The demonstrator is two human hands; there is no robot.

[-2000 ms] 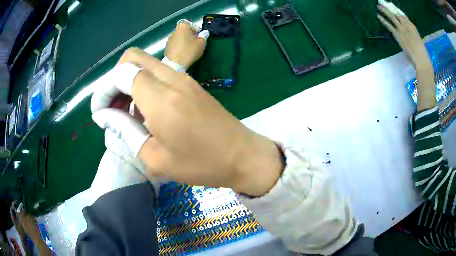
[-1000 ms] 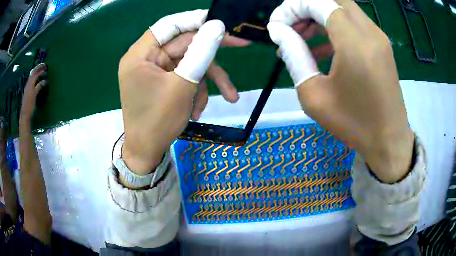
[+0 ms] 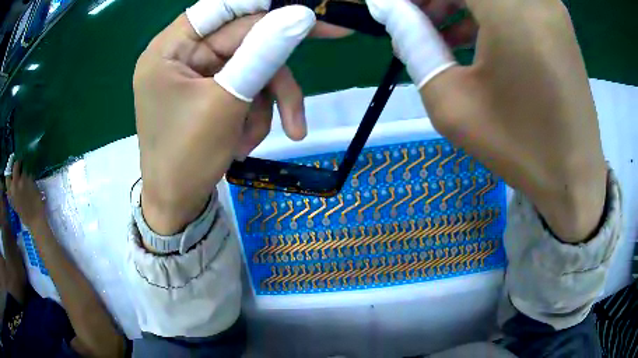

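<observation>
A black phone middle frame (image 3: 365, 129) is held tilted between my hands, its upper end cut off by the top edge. A small gold flex circuit (image 3: 321, 8) shows on that upper end. My left hand (image 3: 203, 105) grips the frame's upper left with white-cotted thumb and finger. My right hand (image 3: 504, 91) has its cotted thumb at the frame's upper right; its fingertips are partly out of the picture. The frame's lower end hangs over the blue flex sheet (image 3: 378, 241), which bears rows of orange-gold strips.
The flex sheet lies on a white foam mat (image 3: 448, 314). Behind it is the shiny green bench (image 3: 84, 84). At the left another person's arm (image 3: 52, 259) reaches over the mat, with part of a blue sheet (image 3: 31, 252) beside it. Striped cloth shows at the lower right.
Two seconds ago one of my hands was at a frame on the bench. Since one second ago, the held frame and both hands sit slightly higher in view, and the neighbour's hand has moved lower.
</observation>
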